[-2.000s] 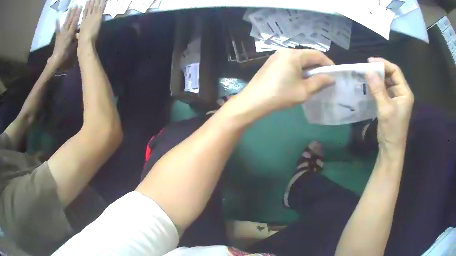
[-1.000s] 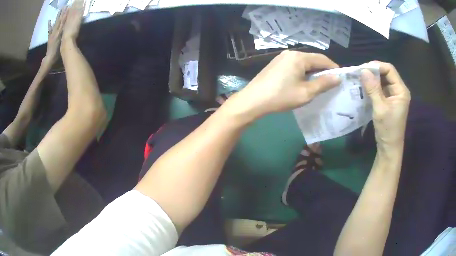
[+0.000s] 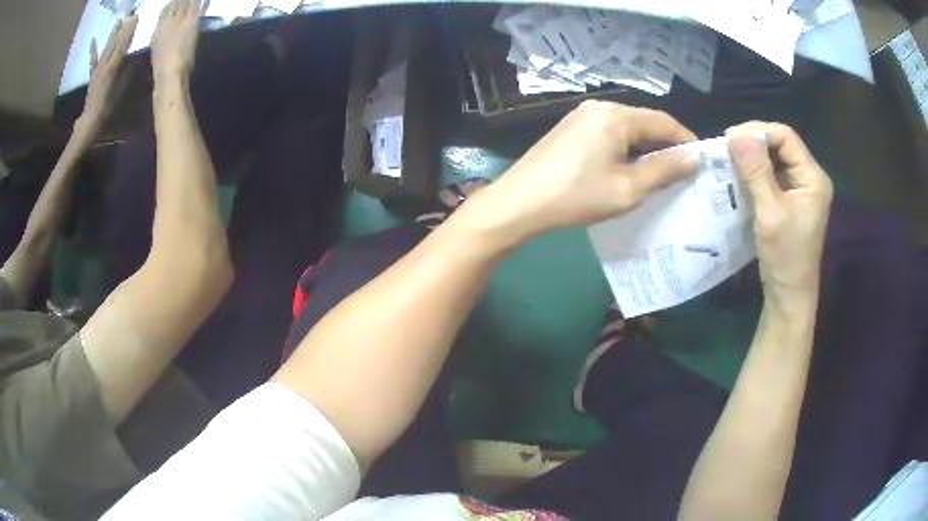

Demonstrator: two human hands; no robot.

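A half-folded leaflet (image 3: 682, 239), white with small print, a drawing and a short dark bar, hangs in the air above my lap. My left hand (image 3: 621, 163) pinches its upper left edge between thumb and fingers. My right hand (image 3: 784, 198) pinches its upper right corner, thumb on the near face. The leaflet's lower left corner hangs free and points down. The back of the leaflet and some fingertips behind it are hidden.
A pile of folded leaflets (image 3: 600, 46) lies in a dark wire basket below the table edge (image 3: 427, 14). A narrow box (image 3: 356, 153) holds white papers. Unfolded leaflets (image 3: 758, 36) lie on the table at right. Another person's arms (image 3: 183, 193) reach onto the table at left.
The leaflet has opened downward, so more of its printed face shows and its lower left corner hangs lower. Both my hands keep their hold. The other person's hands have shifted on the table.
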